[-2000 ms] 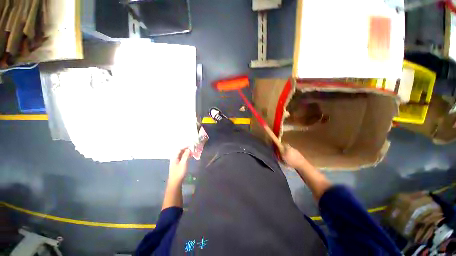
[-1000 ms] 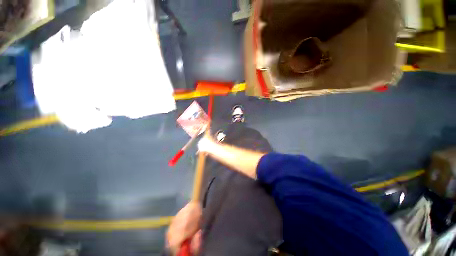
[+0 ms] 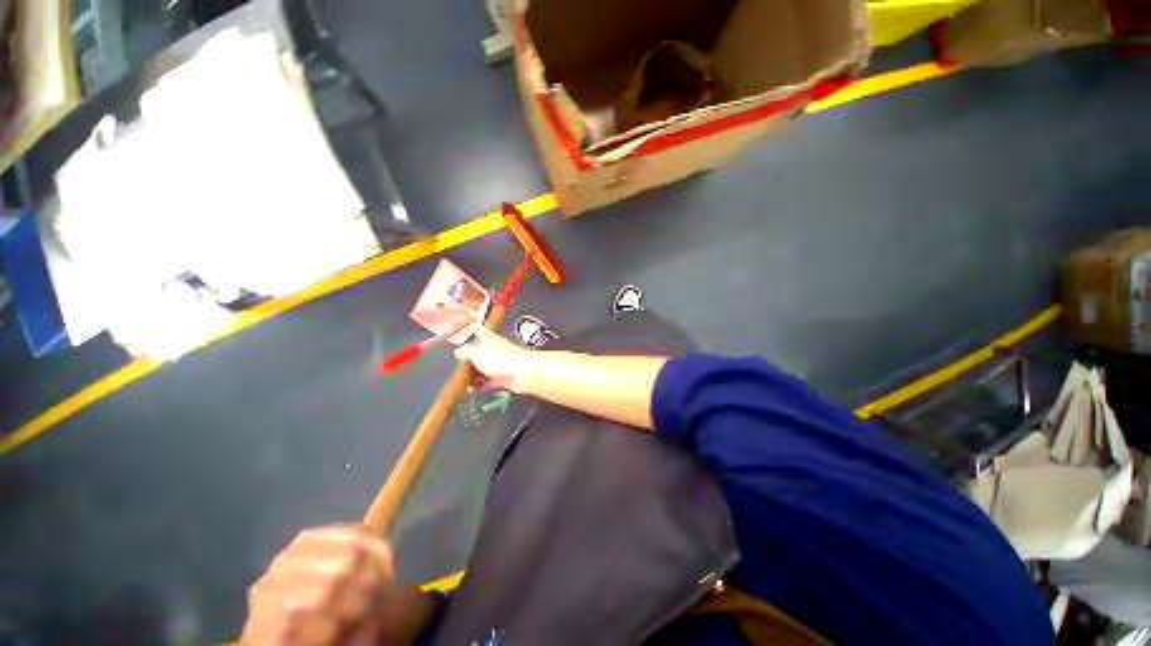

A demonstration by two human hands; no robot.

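The broom's orange head (image 3: 533, 245) is near the yellow floor line, in front of my shoes. Its handle slants down to the lower left. My right hand (image 3: 490, 356) is closed around the middle of the handle. My left hand (image 3: 322, 587), large and blurred at the bottom edge, is closed around the upper handle and hides its end. The pinkish square dustpan (image 3: 448, 300) is just left of the broom, beyond my right hand. Its red grip (image 3: 401, 358) points left. Whether my right hand also holds the dustpan's stick, I cannot tell.
A large open carton (image 3: 644, 164) with red tape stands ahead. A table with white sheets (image 3: 215, 177) is at the upper left, a blue crate (image 3: 32, 284) at its edge. At the right are a closed carton (image 3: 1111, 290) and a rack with pale sheets (image 3: 1048, 486).
My left hand has gone from the dustpan side to the broom's upper handle. My right arm now reaches across my front. The broom handle has swung round, slanting to the lower left; the view has turned.
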